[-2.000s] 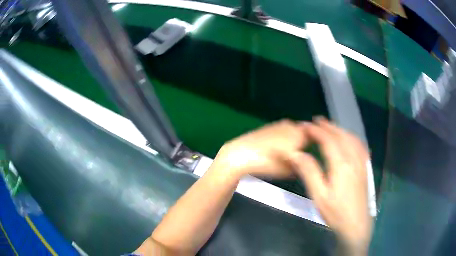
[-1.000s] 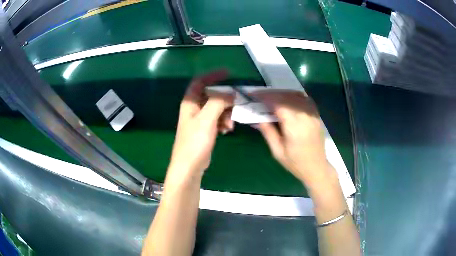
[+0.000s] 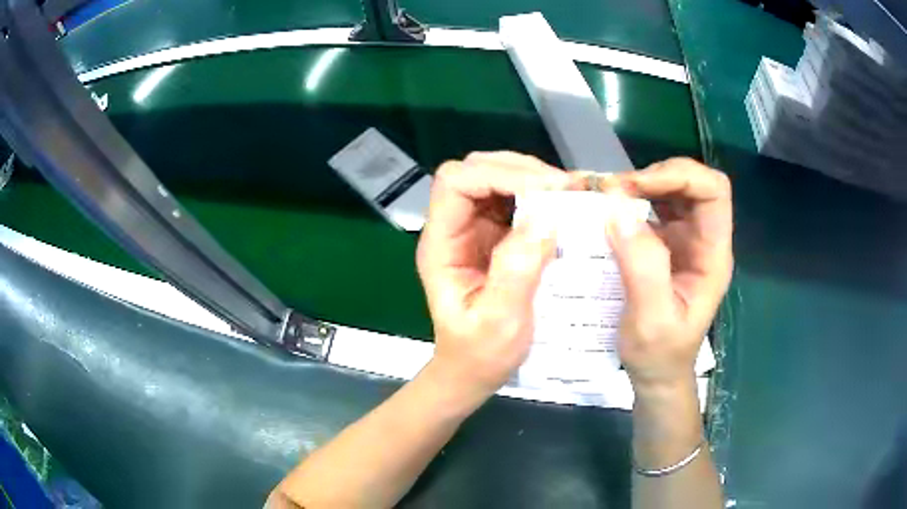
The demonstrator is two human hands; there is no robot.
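A white retail box [image 3: 582,308] with fine print on its face is held upright between my hands, over the belt's near edge. My left hand [image 3: 487,268] grips its left side, thumb on the printed face near the top. My right hand [image 3: 671,268] grips its right side the same way. The fingertips of both hands meet at the box's top end, where they partly hide the flap. Another white carton [image 3: 373,169] with a dark band lies on the green belt, left of my left hand.
A white diverter bar [image 3: 567,94] lies across the conveyor belt [image 3: 269,219] behind my hands. A grey upright post [image 3: 149,199] rises at left, its bracket on the near side rail [image 3: 373,350]. A carton stack [image 3: 816,109] stands at far right.
The box in my hands has turned from lying crosswise to upright with its print facing me. The carton on the belt now shows further right, nearer my left hand.
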